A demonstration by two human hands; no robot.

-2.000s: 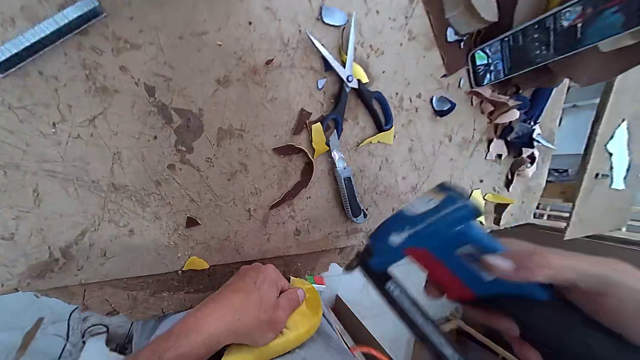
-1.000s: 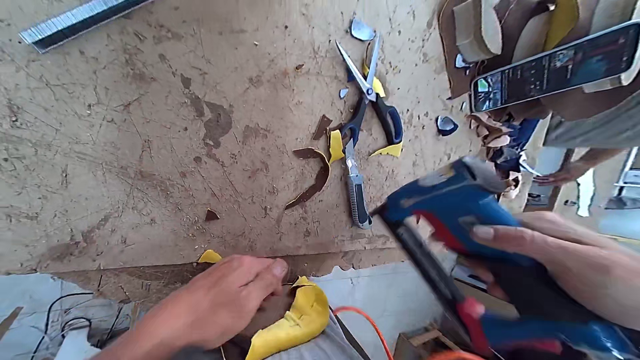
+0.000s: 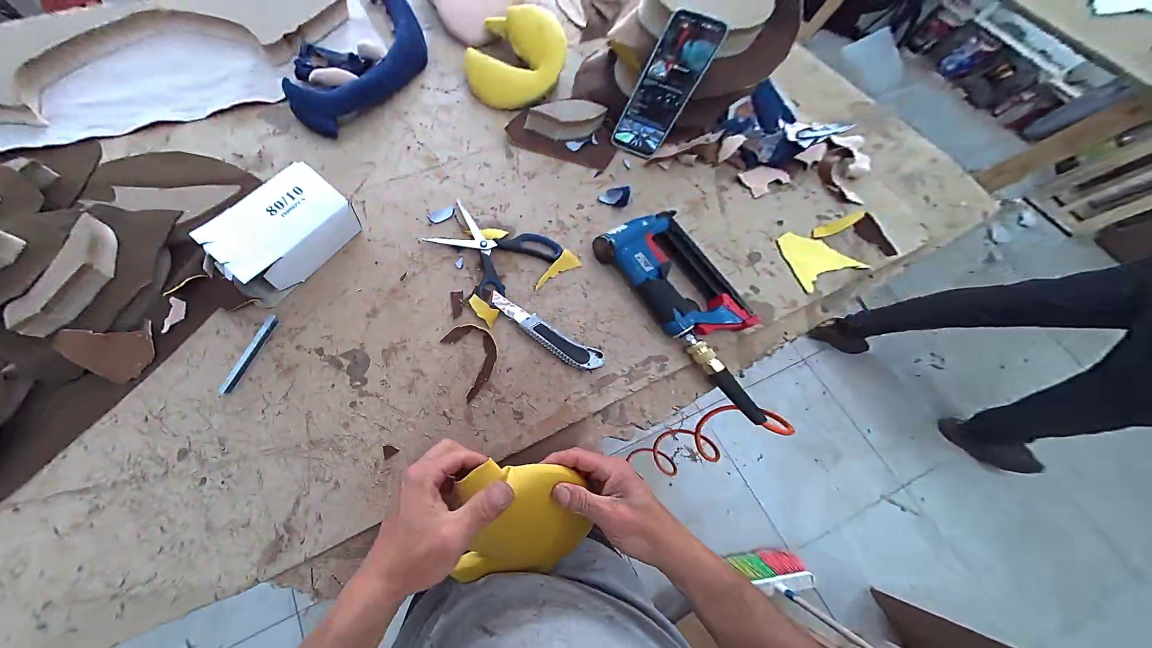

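Observation:
A padded piece covered in yellow material (image 3: 531, 522) is pinched between both hands at the table's near edge. My left hand (image 3: 441, 517) grips its left side, thumb on the front near a raised flap. On its upper right side, my right hand (image 3: 612, 504) presses with the thumb. Beyond them a blue and red pneumatic stapler (image 3: 666, 274) lies on the table, its fitting joined to a coiled orange air hose (image 3: 693, 441). Open scissors (image 3: 490, 247) and a utility knife (image 3: 553, 337) lie left of it among yellow scraps. The underside of the padded piece is hidden.
A white box (image 3: 283, 225) and a strip of staples (image 3: 247, 354) lie at the left, near brown cut pieces (image 3: 135, 261). Curved blue (image 3: 396, 63) and yellow (image 3: 531, 63) padded pieces and a phone (image 3: 670, 81) are farther back. A person's legs (image 3: 1008, 315) and a broom (image 3: 769, 565) are at the right.
The stapler, earlier in my right hand, now lies on the table. My right hand has come to the yellow piece beside my left. The view has widened and shifted strongly.

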